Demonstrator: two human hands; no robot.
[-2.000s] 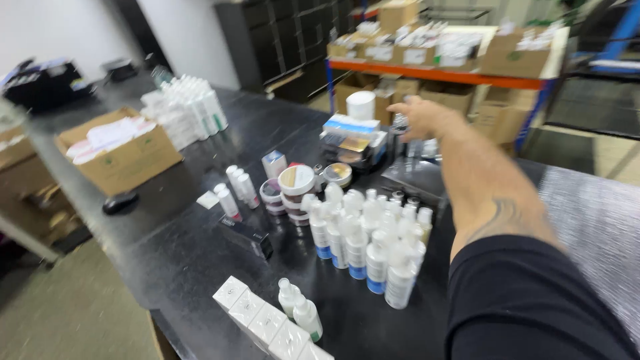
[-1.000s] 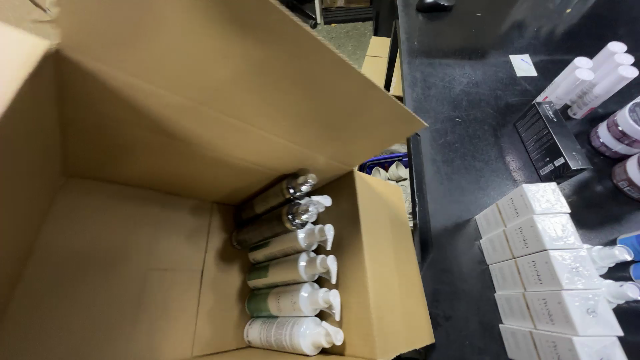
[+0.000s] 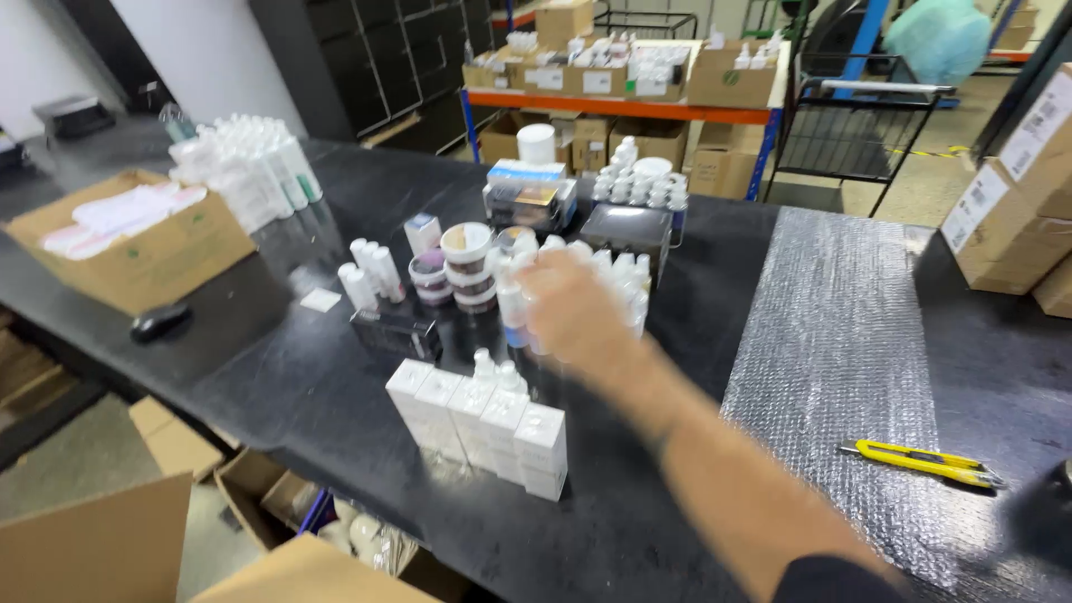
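Note:
My right hand [image 3: 574, 306] reaches over the black table [image 3: 293, 394] at a group of white bottles with blue lower parts [image 3: 512, 322]. It is blurred, and whether its fingers grip a bottle cannot be told. Just left of it stand stacked round tubs [image 3: 469, 268]. Nearer to me is a row of upright white boxes [image 3: 481, 427], with small white bottles [image 3: 494, 368] behind them. My left hand is out of the frame. The flaps of a cardboard box [image 3: 100, 544] show at the bottom left.
A yellow utility knife [image 3: 921, 463] lies on bubble wrap [image 3: 837, 368] at the right. Cardboard boxes [image 3: 997, 226] stand at the far right. A black computer mouse [image 3: 161, 322] and an open carton [image 3: 134, 251] are at the left. Shelving with an orange beam [image 3: 620, 103] stands behind.
The view has swung from inside the cardboard box back to the table. My right hand, out of frame one second ago, is over the white bottles; two seconds ago it was farther back, beyond them.

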